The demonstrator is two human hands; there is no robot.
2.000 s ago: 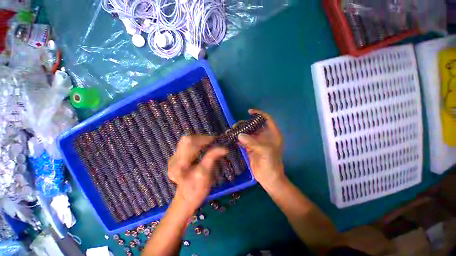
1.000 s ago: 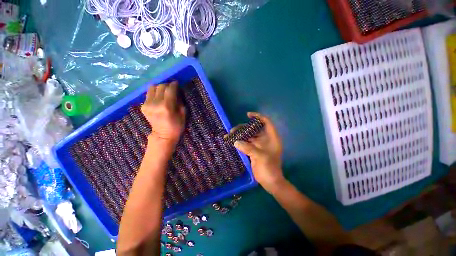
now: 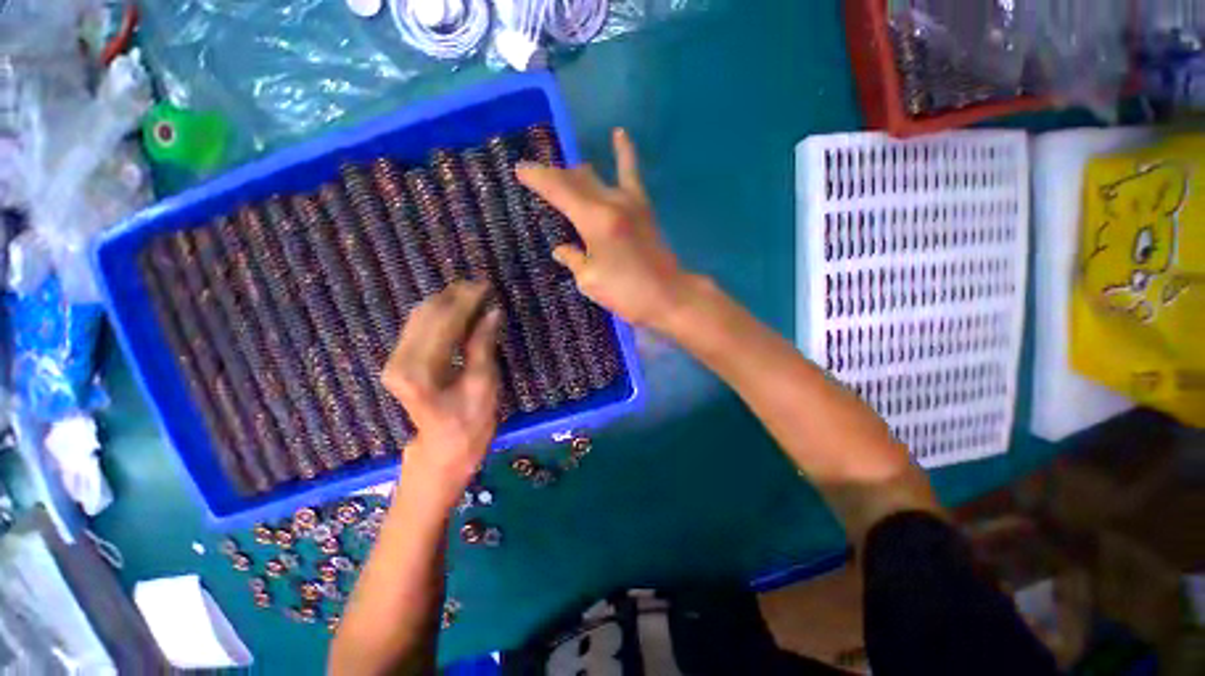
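Observation:
The blue plastic tray [image 3: 377, 474] is packed with long dark copper-brown stacks of small toothed discs [image 3: 284, 343]. My left hand [image 3: 449, 370] is over the middle of the tray with its fingers curled down at the stacks; whether it grips a piece is hidden. My right hand [image 3: 608, 244] is over the tray's upper right side, fingers spread, with nothing seen in it. Loose small ringed discs [image 3: 317, 571] lie scattered below the tray, and a few more lie nearer its lower right corner.
A white slotted tray [image 3: 813, 264] stands right, below a red tray [image 3: 877, 66]. A yellow cartoon bag [image 3: 1143, 277] lies far right. Coiled white cables [image 3: 443, 27] and clear plastic [image 3: 291, 60] lie at the back. A green roll [image 3: 192, 136], crumpled bags and white paper [image 3: 189, 622] are left.
My right hand has let go of the dark stack it held and moved up and left over the tray. My left hand has moved down from the tray's far side. The camera view has shifted.

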